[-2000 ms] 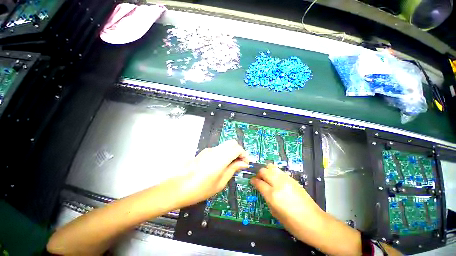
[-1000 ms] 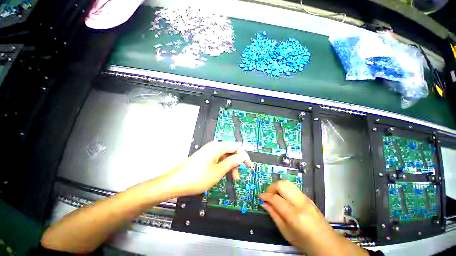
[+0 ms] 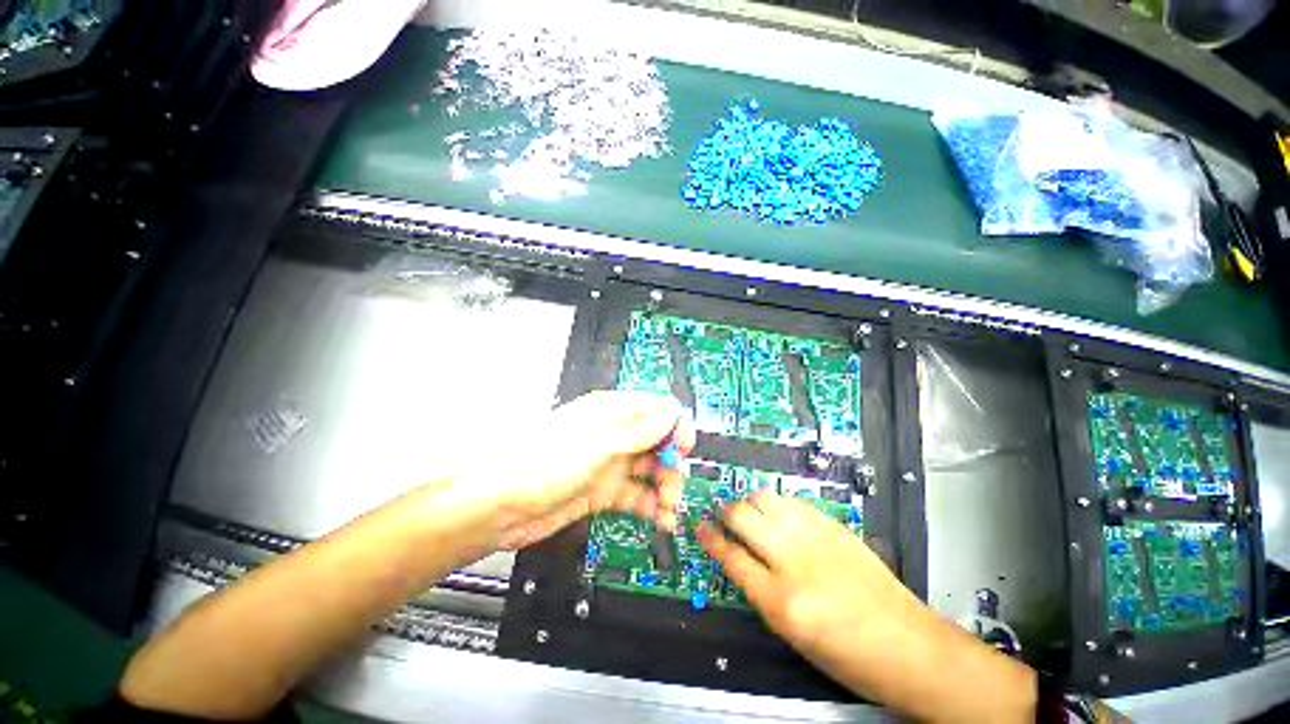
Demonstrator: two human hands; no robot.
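Green circuit boards sit in a black carrier frame in front of me, an upper one and a lower one with a dark bar between. My left hand is over the left part of the boards, with a small blue component between thumb and fingers. My right hand is over the lower board, its fingertips down near the board's middle; whether they hold a part is hidden. Both hands cover parts of the lower board.
A white component pile, a blue component pile and a clear bag of blue components lie on the green shelf. A second loaded carrier is at right. A pink-white cloth is at upper left. Conveyor rails run behind the carrier.
My right hand moved down to the lower board, then slightly up and left toward my left hand. My left hand left the middle bar and now shows a blue component in its fingertips.
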